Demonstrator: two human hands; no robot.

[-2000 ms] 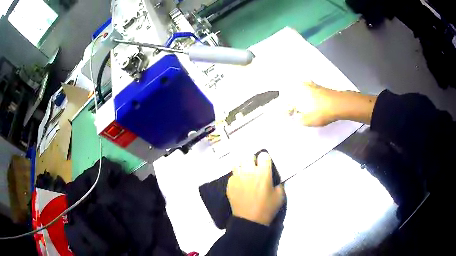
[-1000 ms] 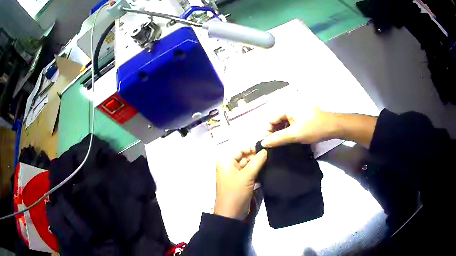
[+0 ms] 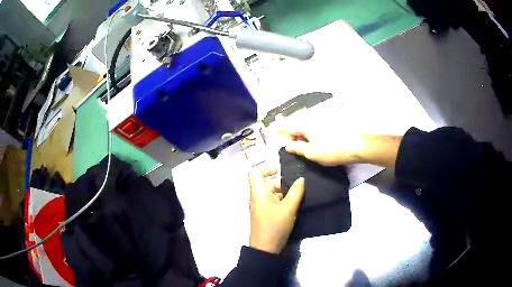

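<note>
A black fabric piece [image 3: 323, 199] lies in front of the sewing machine head [image 3: 193, 95], its upper left corner near the work clamp [image 3: 252, 143]. My left hand [image 3: 272, 210] holds its left edge, thumb on top. My right hand [image 3: 325, 148] holds its upper edge, with the fingertips close to the clamp. The fingers under the fabric are hidden. The dark needle plate slot [image 3: 297, 106] shows beyond my right hand.
A large heap of black pieces [image 3: 123, 224] lies at the left, beside a red-and-white bag [image 3: 50, 238]. A pale cable [image 3: 106, 151] curves down there. A grey lamp or handle [image 3: 272, 44] juts out above the bed. Another dark heap [image 3: 477, 50] is at the far right.
From two seconds ago, my right hand has come in from the right onto the fabric. Since one second ago, both hands have shifted the piece up and slightly left, nearer the clamp.
</note>
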